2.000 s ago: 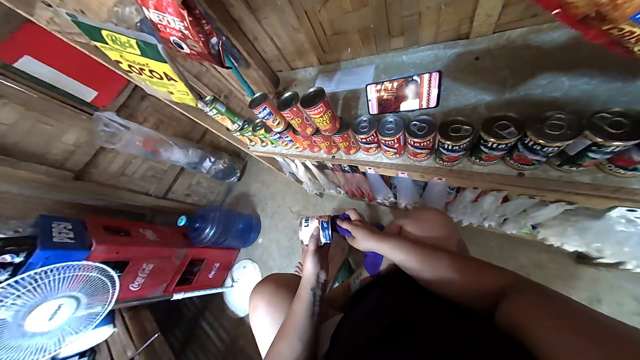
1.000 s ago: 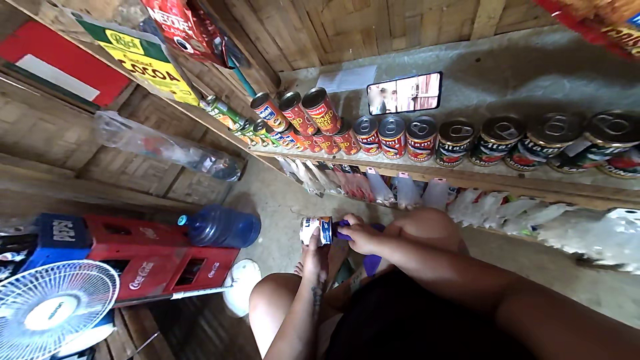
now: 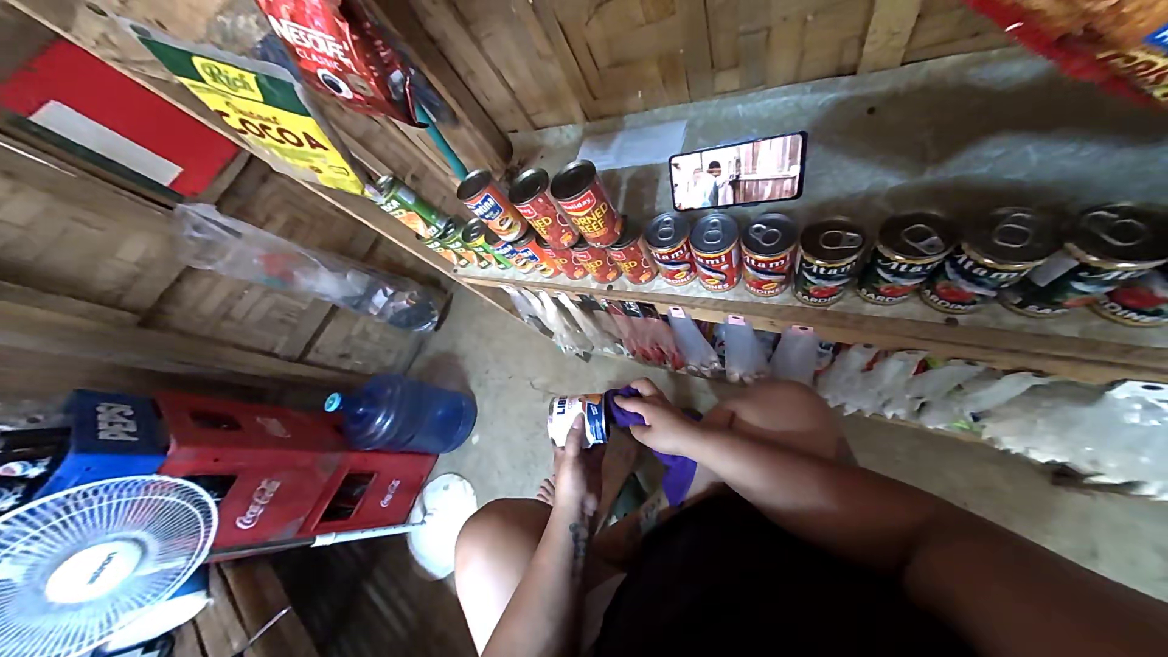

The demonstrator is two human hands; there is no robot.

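Note:
A food can with a white and blue label (image 3: pixel 566 412) lies on its side in my left hand (image 3: pixel 577 461), above my bent legs and the floor. My right hand (image 3: pixel 659 422) grips a purple cloth (image 3: pixel 677 474) and presses part of it against the can's right end; the rest of the cloth hangs toward my lap. Beyond my hands, a wooden shelf carries a row of sardine cans (image 3: pixel 766 255) and, farther left, stacked corned beef cans (image 3: pixel 586 205). That end of the held can is hidden by the cloth.
A phone (image 3: pixel 737 172) with its screen lit leans behind the sardine cans. Filled plastic bags (image 3: pixel 794 354) hang under the shelf edge. At left are a blue water jug (image 3: pixel 409 413), red soda crates (image 3: pixel 265 493), a white fan (image 3: pixel 96 570) and hanging pouches (image 3: pixel 265 119).

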